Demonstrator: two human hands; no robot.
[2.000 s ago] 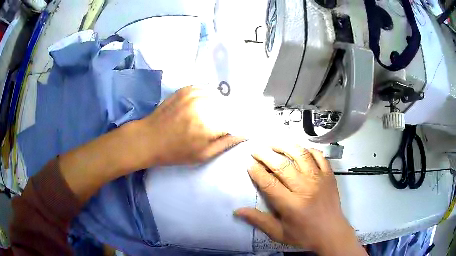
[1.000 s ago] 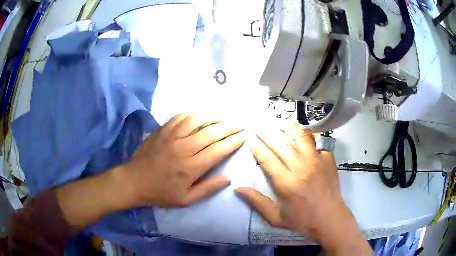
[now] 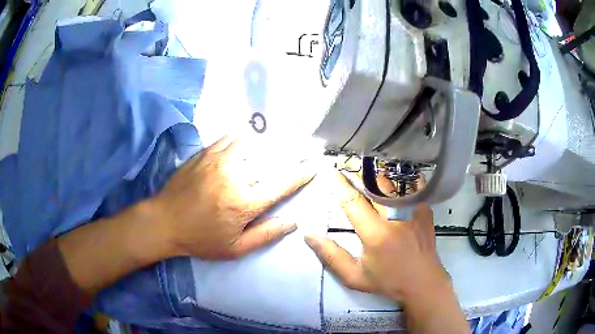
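Note:
A white-faced piece lies flat on the machine table, its right edge below the needle area. The blue garment panel is draped and crumpled at the left, running down to the front edge. My left hand lies palm down on the white piece, fingers spread. My right hand lies flat at the piece's right edge, thumb apart, its fingertips partly hidden by the sewing machine head. The presser foot area is partly covered by the guard and washed out by glare.
Black-handled scissors lie on the table right of my right hand. A pale measuring tape runs along the front edge. A white ribbed knob hangs at the head's right. More blue cloth shows below the table edge.
My left hand has moved from upper left of the white piece down onto it and flattened. My right fingers now reach further under the machine head. The camera view has shifted.

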